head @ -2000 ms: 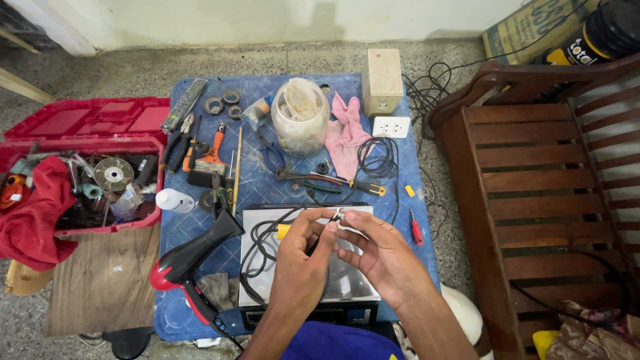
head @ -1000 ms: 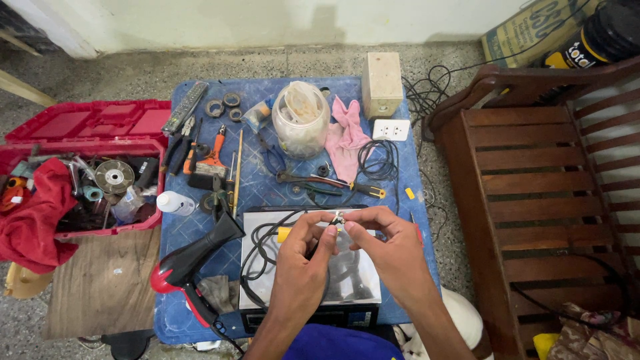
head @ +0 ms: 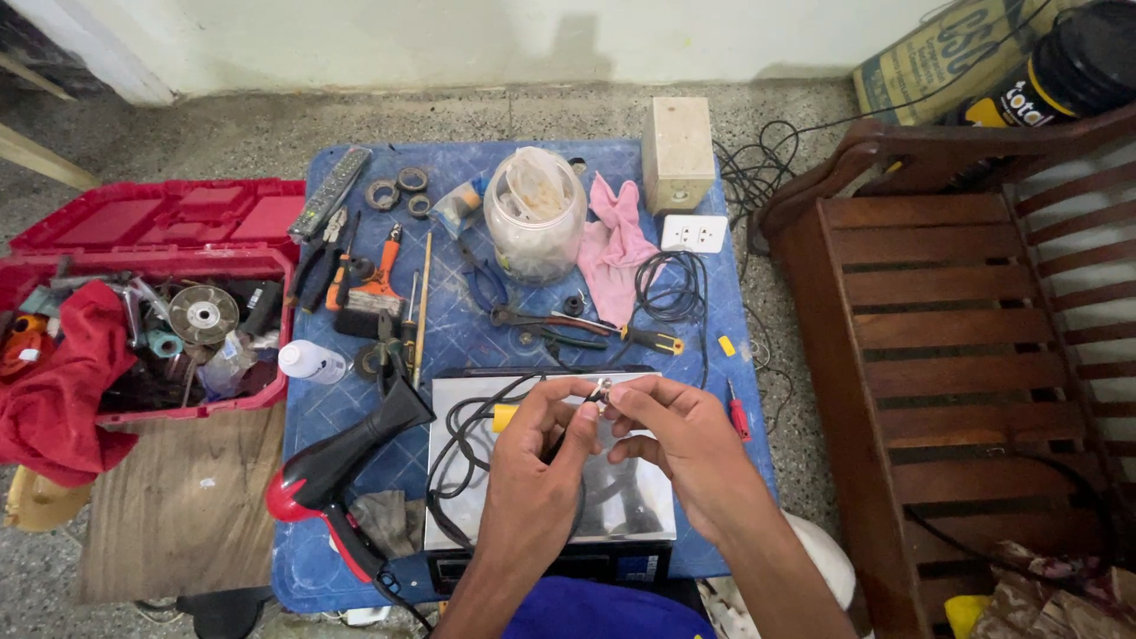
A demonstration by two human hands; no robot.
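Over a scale with a shiny metal plate (head: 621, 497), my left hand (head: 541, 461) pinches the end of a black cable (head: 457, 444) between thumb and forefinger. My right hand (head: 679, 435) touches the same end, its fingertips on a small metallic piece (head: 604, 387) whose exact kind I cannot tell. Loops of the cable lie on the left side of the plate. A yellow object (head: 504, 417) shows beside my left fingers, partly hidden. To the left rests a black and red hair dryer (head: 355, 453). Pliers (head: 550, 321) and a screwdriver (head: 652, 340) lie beyond the scale.
The blue table (head: 373, 479) also bears a plastic jar (head: 535, 226), a pink cloth (head: 614, 248), a wooden block (head: 678, 155), a white socket outlet (head: 694, 233), tape rolls (head: 382, 194) and a white bottle (head: 311, 362). A red toolbox (head: 186, 408) stands left, a wooden bench (head: 941, 328) right.
My fingers have shifted slightly around the cable end, and both hands remain together over the scale. The things on the table have not plainly moved.
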